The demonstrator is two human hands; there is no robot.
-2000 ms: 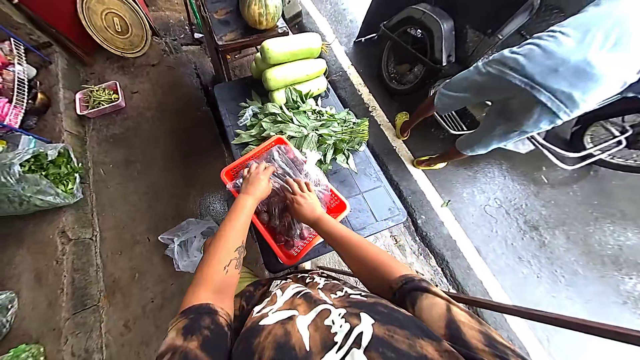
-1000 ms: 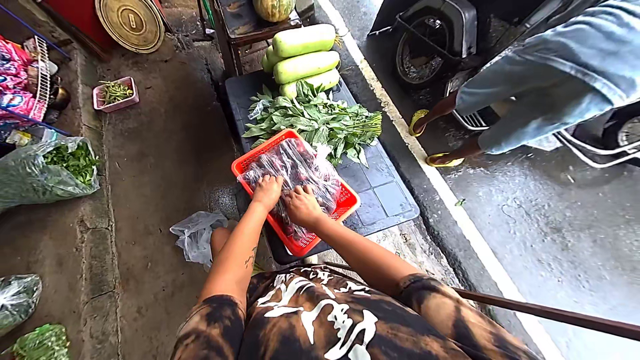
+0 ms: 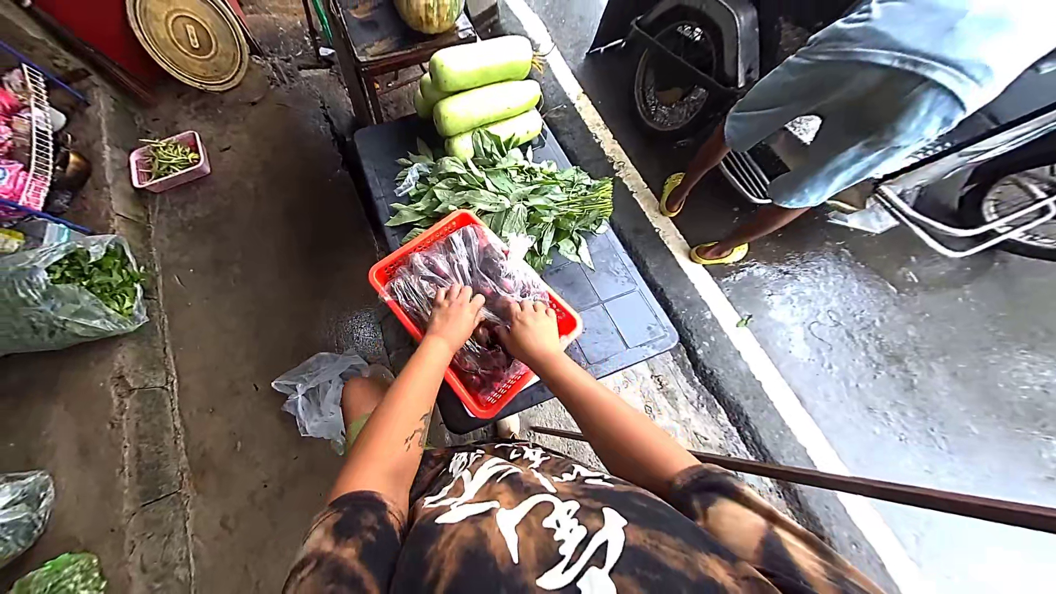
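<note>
A red perforated plastic basket [image 3: 388,272] lies at a slant on a dark folding table [image 3: 631,318]. Inside it, clear plastic bags [image 3: 421,276] cover dark reddish produce [image 3: 487,371], whose kind I cannot tell. My left hand [image 3: 455,313] presses on the plastic near the basket's middle, fingers curled. Close beside it on the right, my right hand [image 3: 532,328] grips the plastic near an opening where the produce shows. Leafy green stems [image 3: 511,194] lie right behind the basket, and pale green gourds [image 3: 487,107] are stacked beyond them.
At right a person in pale shorts [image 3: 858,124] stands by a parked motorcycle's wheel [image 3: 676,78]. A pink basket of green pods [image 3: 169,161], a bag of greens [image 3: 74,289] and a crumpled plastic bag [image 3: 318,392] are at left. A brown bar [image 3: 874,491] crosses lower right.
Both hands stay over the basket, with small shifts of the fingers. The plastic under them is rearranged, and dark produce shows between the hands.
</note>
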